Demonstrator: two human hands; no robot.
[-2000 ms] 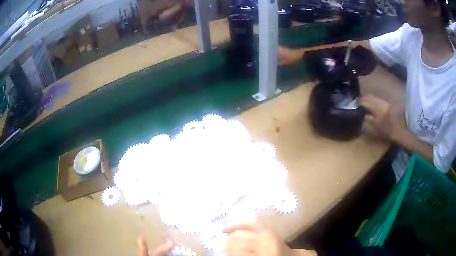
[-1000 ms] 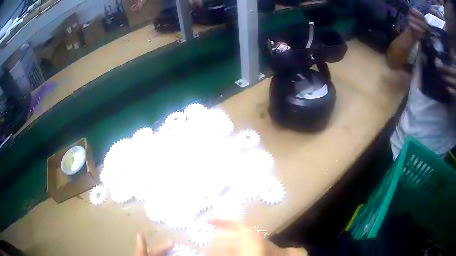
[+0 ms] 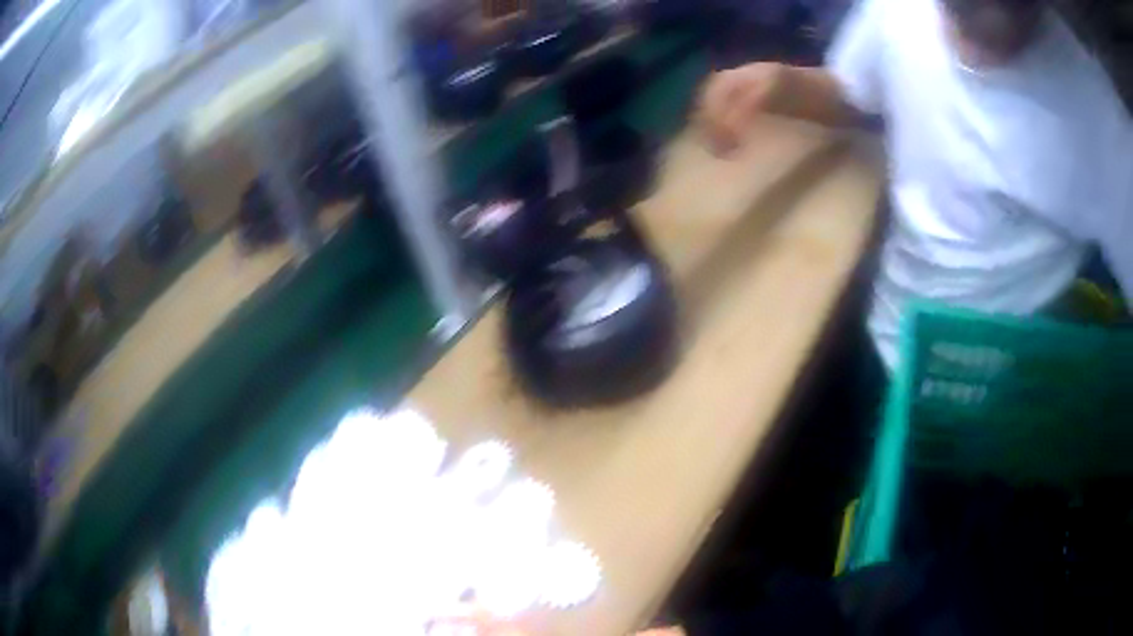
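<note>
A pile of white plastic gears [image 3: 373, 534] glares into one white blob at the lower left of the blurred head view. A black housing [image 3: 590, 354] stands on the tan bench beyond the pile, its upper part raised, with silvery blades inside. Only a sliver of my right hand [image 3: 497, 629] shows at the bottom edge, by the gears. The rest is cut off, and I cannot tell whether it holds anything. My left hand is not in view.
A white post [image 3: 404, 174] rises by the green belt [image 3: 267, 342]. The carton with the pale bowl [image 3: 148, 606] is cut off at bottom left. A green crate [image 3: 913, 435] is at right. A person in a white shirt [image 3: 982, 162] reaches over the tan bench [image 3: 733, 336].
The view has swung right, so the pile, carton and housing sit further left. My left hand has left the picture and my right hand has mostly left it. The person's arm reaches over the bench.
</note>
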